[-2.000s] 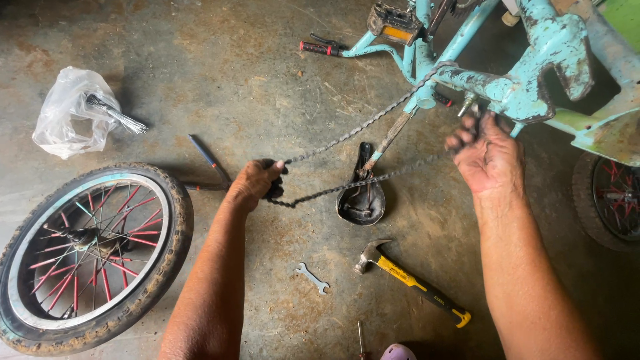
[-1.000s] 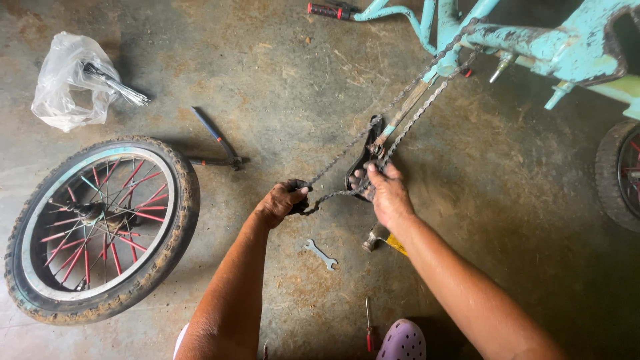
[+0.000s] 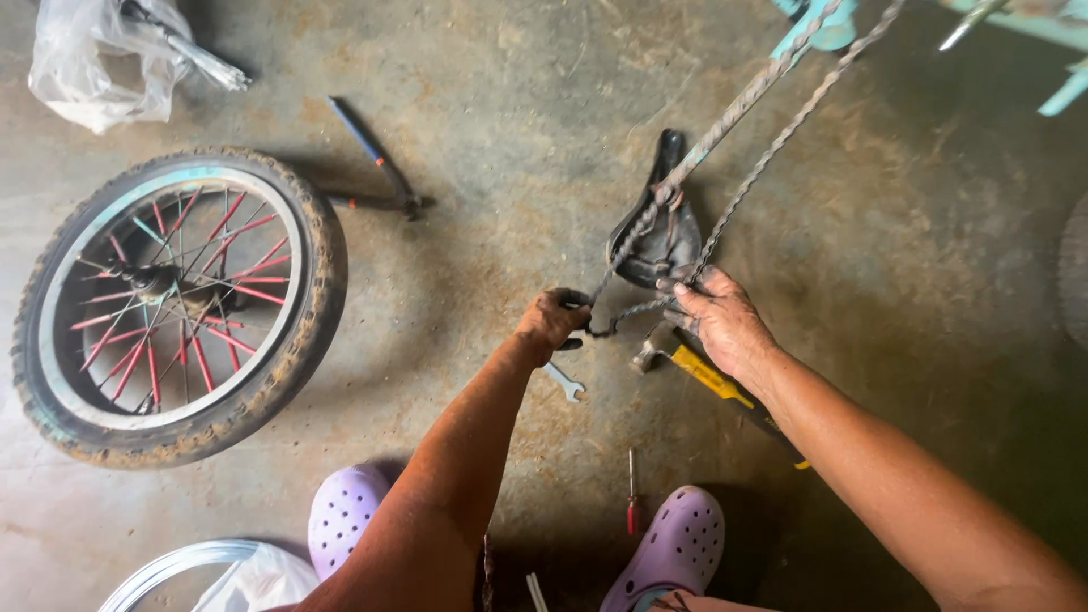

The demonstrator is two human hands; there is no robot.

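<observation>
A dark bicycle chain [image 3: 778,140] runs down from the turquoise bicycle frame [image 3: 829,25] at the upper right. My left hand [image 3: 557,319] grips the chain's lower end near the middle of the view. Its other strand is pinched in my right hand [image 3: 718,319], a short way to the right, and a slack stretch hangs between the two. The fingertips of both hands are blackened. Behind the chain, the upturned black bicycle saddle [image 3: 659,242] lies at the end of its post. A yellow and black hammer [image 3: 710,374] is partly hidden beneath my right hand.
On the floor at left is a bicycle wheel with red spokes [image 3: 319,340], near blue-handled pliers [image 3: 361,136] and a plastic bag [image 3: 102,76]. An open-end wrench [image 3: 565,382] and a red screwdriver [image 3: 631,493] lie near my purple clogs [image 3: 680,535]. A wire coil [image 3: 170,565] sits lower left.
My right hand has come down and left from beside the frame to near my left hand, holding the chain. The view has shifted, with the frame now mostly out at the top right.
</observation>
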